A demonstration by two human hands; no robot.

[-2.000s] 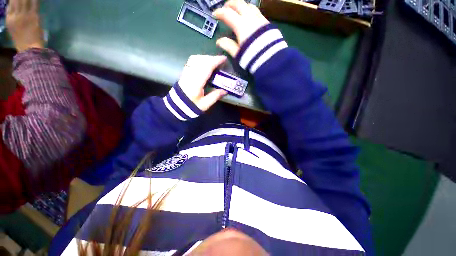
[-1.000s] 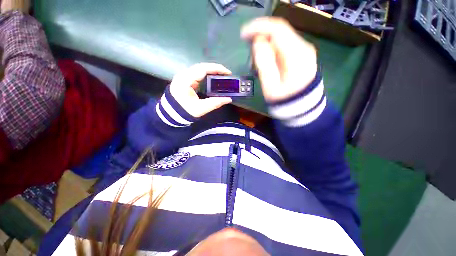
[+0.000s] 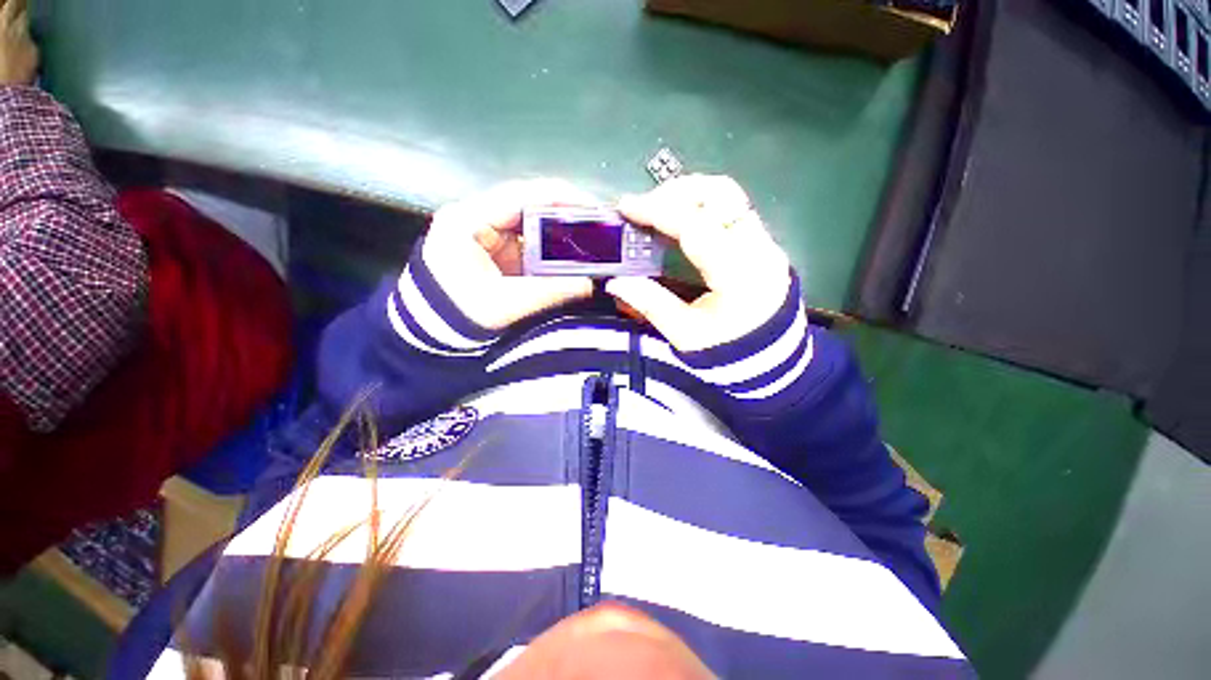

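Observation:
A grey display module (image 3: 580,242) with a dark purple window and pale buttons at its right end is held level in front of my waist, near the bench edge. My left hand (image 3: 494,255) grips its left end. My right hand (image 3: 715,253) grips its right end, with fingers above and thumb below. A small pale button keypad (image 3: 664,165) lies on the green bench just above my right hand. The module's back is hidden.
The green bench top (image 3: 399,93) lies ahead. A brown cardboard box (image 3: 797,29) is at the top. Black foam sheets (image 3: 1062,213) lie at right, with rows of frames (image 3: 1169,33) at the top right corner. A person in a checked sleeve (image 3: 60,253) sits at left.
My right hand has come down onto the module's right end, which my left hand alone held before. The loose keypad now shows on the bench. The view has shifted, and the box is cut off more.

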